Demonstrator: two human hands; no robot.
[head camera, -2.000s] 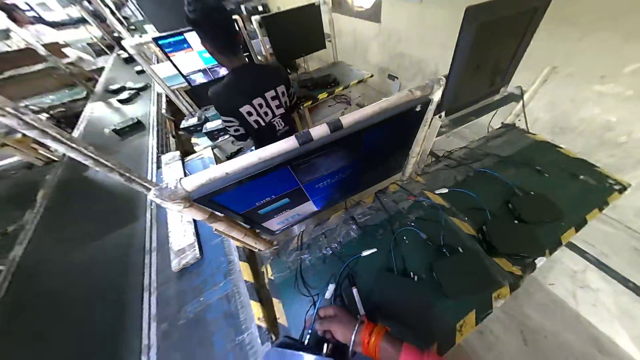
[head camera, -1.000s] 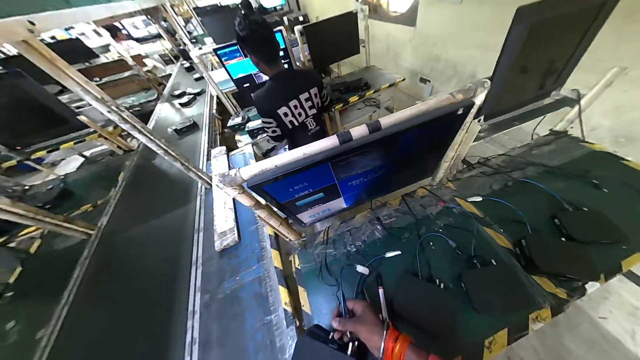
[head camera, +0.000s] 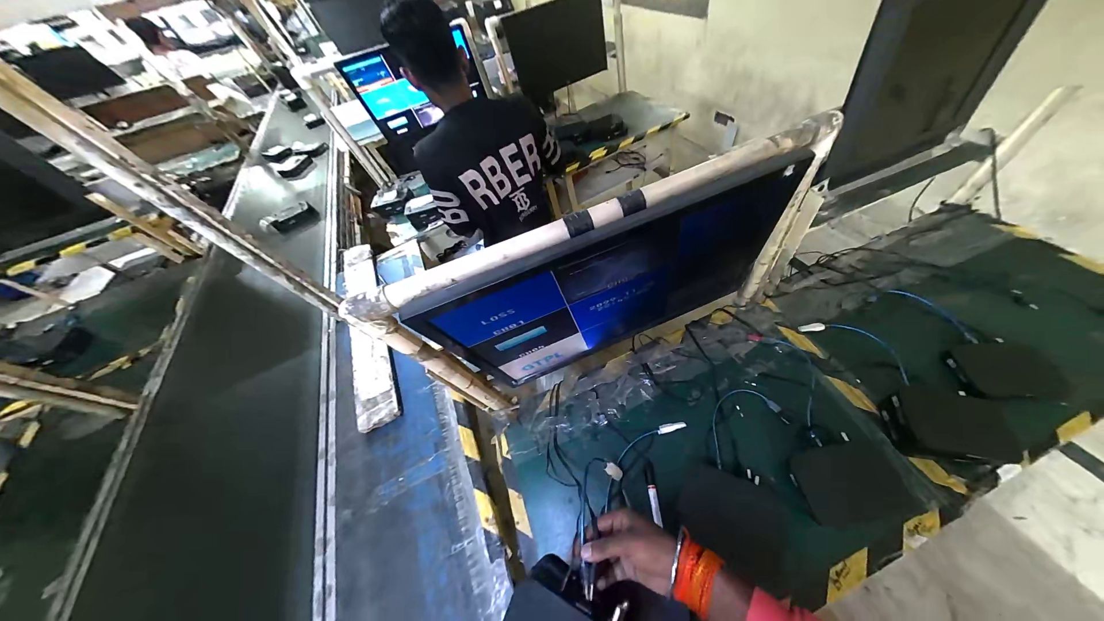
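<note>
My right hand (head camera: 634, 549), with a metal bangle and orange thread at the wrist, pinches a cable plug (head camera: 589, 556) at the rear edge of a black box (head camera: 543, 599) at the bottom of the head view. A blue cable (head camera: 634, 444) with a white connector lies just beyond the hand, and a white and black pen-like tool (head camera: 653, 496) lies beside it. Several flat black boxes (head camera: 849, 483) with cables sit to the right on the green mat. My left hand is out of view.
A monitor (head camera: 535, 323) with a blue and white picture stands in a pipe frame behind the mat. A conveyor belt (head camera: 250, 388) runs along the left, carrying a black box (head camera: 291, 217). A person (head camera: 483, 155) in a black shirt works beyond the monitor. Yellow-black tape edges the mat.
The right hand stays at the rear of the black box, its fingers on the cable plug. The view has shifted, showing more of the conveyor side than at first.
</note>
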